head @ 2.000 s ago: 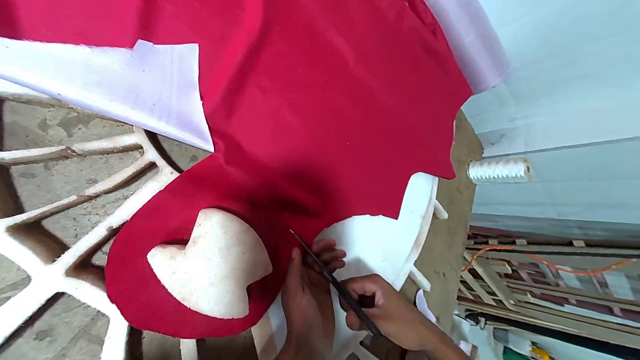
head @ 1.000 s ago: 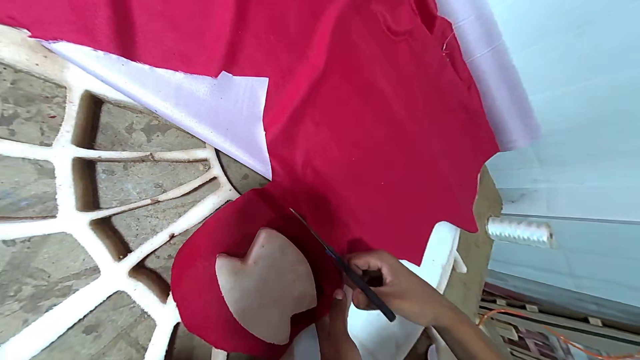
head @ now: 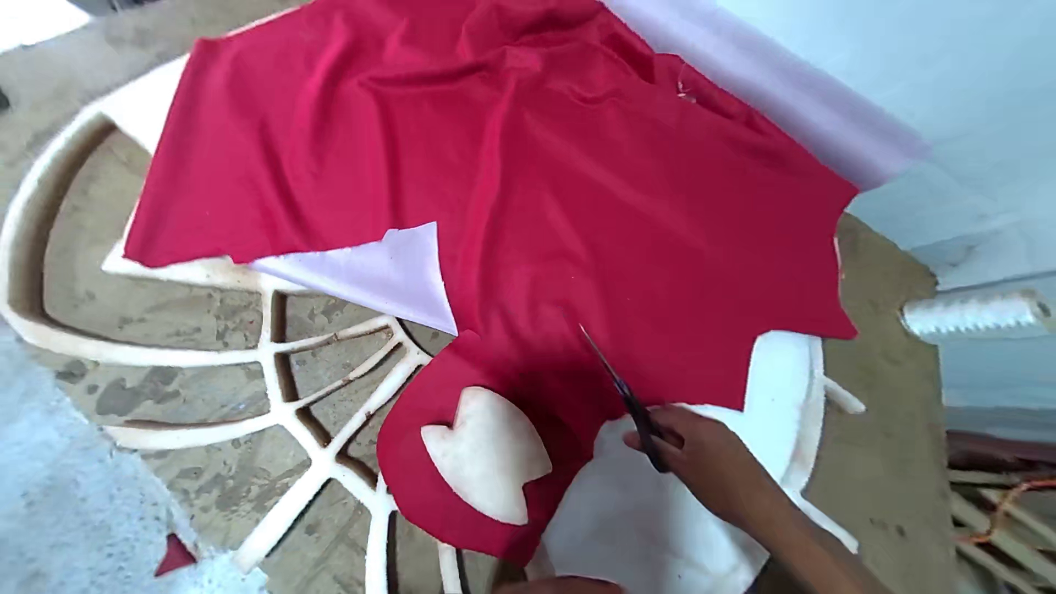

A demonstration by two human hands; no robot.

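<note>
My right hand (head: pixel 685 454) holds a pair of dark-handled scissors (head: pixel 634 404), whose blades lie over the large red fabric (head: pixel 643 223) and point up and left. Only a small part of my left hand (head: pixel 561 586) shows at the bottom edge, below the fabric's rounded lobe; what it touches is hidden. A cream, curved template-like piece (head: pixel 487 454) with notched edges rests on that lobe. One corner of the fabric is folded back, showing a pale lilac underside (head: pixel 396 272).
The fabric lies over a white foam-like openwork frame (head: pixel 330 454) on a stained brown board (head: pixel 874 396). A roll of pale lilac material (head: pixel 784 91) lies behind. At the right is a white ridged cylinder (head: pixel 973 317); a red scrap (head: pixel 174 554) lies lower left.
My left hand has dropped to the bottom edge, away from the fabric near the scissors. My right hand still holds the scissors. The view has shifted and shows more of the frame.
</note>
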